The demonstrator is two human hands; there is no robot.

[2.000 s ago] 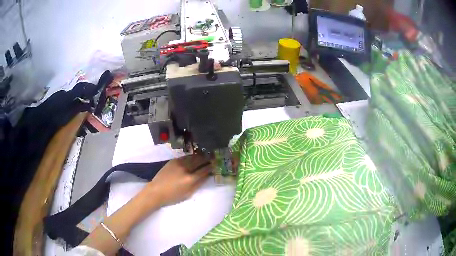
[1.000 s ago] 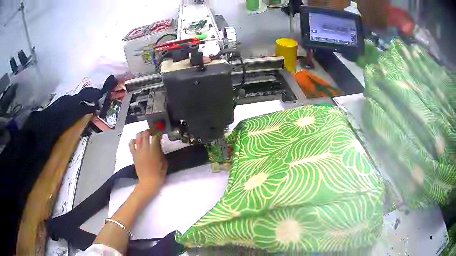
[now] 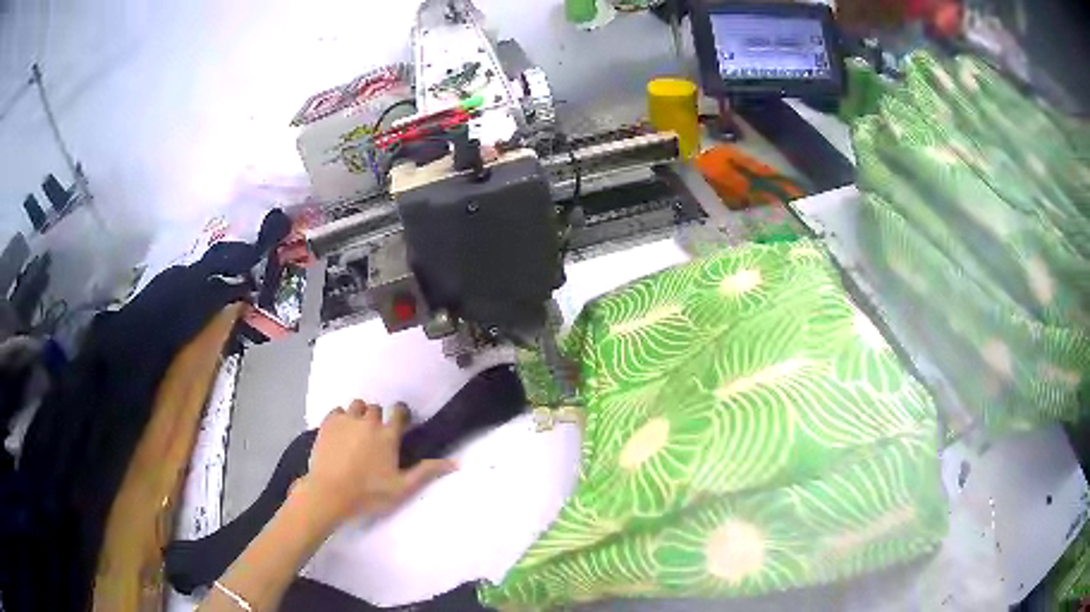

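Observation:
A green bag body with cream flowers (image 3: pixel 741 442) lies right of and in front of the sewing machine head (image 3: pixel 478 245). Its left edge is at the presser clamp (image 3: pixel 552 365). A black webbing strap (image 3: pixel 472 407) runs from the clamp to the lower left, over the white paper (image 3: pixel 478 490). My left hand (image 3: pixel 365 460) rests on the paper and strap, fingers bent and thumb spread apart. Whether it grips the strap is not clear. My right hand is not in view.
A crumpled green print bag pile (image 3: pixel 956 239) is at the right. Orange-handled scissors (image 3: pixel 747 177), a yellow pot (image 3: pixel 673 117) and a control panel (image 3: pixel 769 50) stand behind. Dark cloth (image 3: pixel 108 371) hangs at the left beside a brown curved edge (image 3: pixel 167 466).
My left hand has moved from the clamp to the left, past the machine's red button, then down onto the strap. The camera view has shifted and tilted. The strap's end now shows at the clamp.

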